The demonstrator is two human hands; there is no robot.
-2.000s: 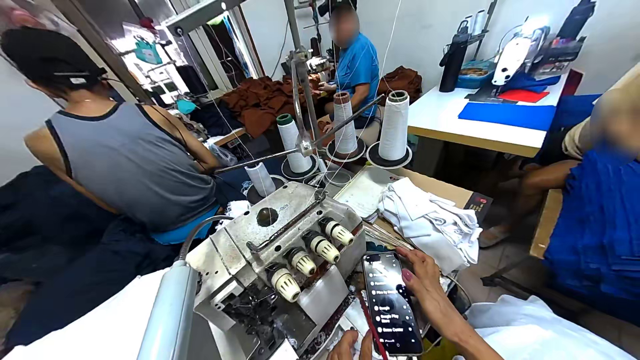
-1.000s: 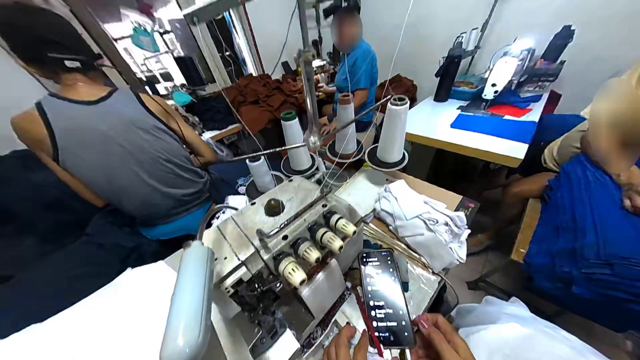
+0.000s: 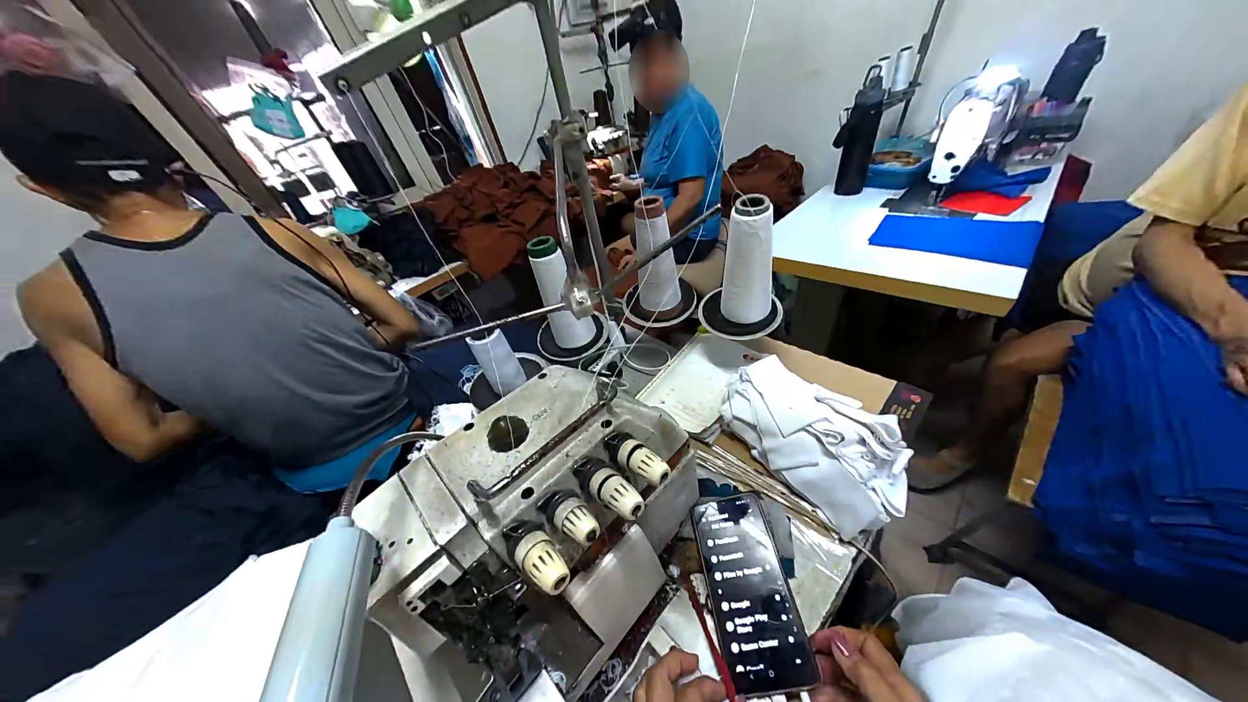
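Note:
A smartphone point(image 3: 756, 595) with a lit dark list on its screen lies at the lower middle, right of an overlock sewing machine point(image 3: 526, 458). Fingers of my left hand point(image 3: 681, 680) are at the phone's lower left corner, beside a thin red strip. At its lower right edge, my right hand point(image 3: 863, 668) has thumb and finger close together around the corner, near a white cable end. Whether my left hand bears any of the phone's weight cannot be told. Cream tension dials point(image 3: 541, 561) face the phone, and a white cone of thread point(image 3: 751, 258) stands behind the machine.
A grey-blue lamp tube point(image 3: 317, 614) rises at the lower left. White fabric pieces point(image 3: 819, 439) lie behind the phone; more white cloth point(image 3: 1033, 639) is at the lower right. Several people sit around, one beside blue fabric point(image 3: 1150, 458). A white table point(image 3: 829, 234) holds another sewing machine point(image 3: 965, 136).
My right hand has moved down from the phone's upper right side to its lower right corner. The list on the screen has shifted.

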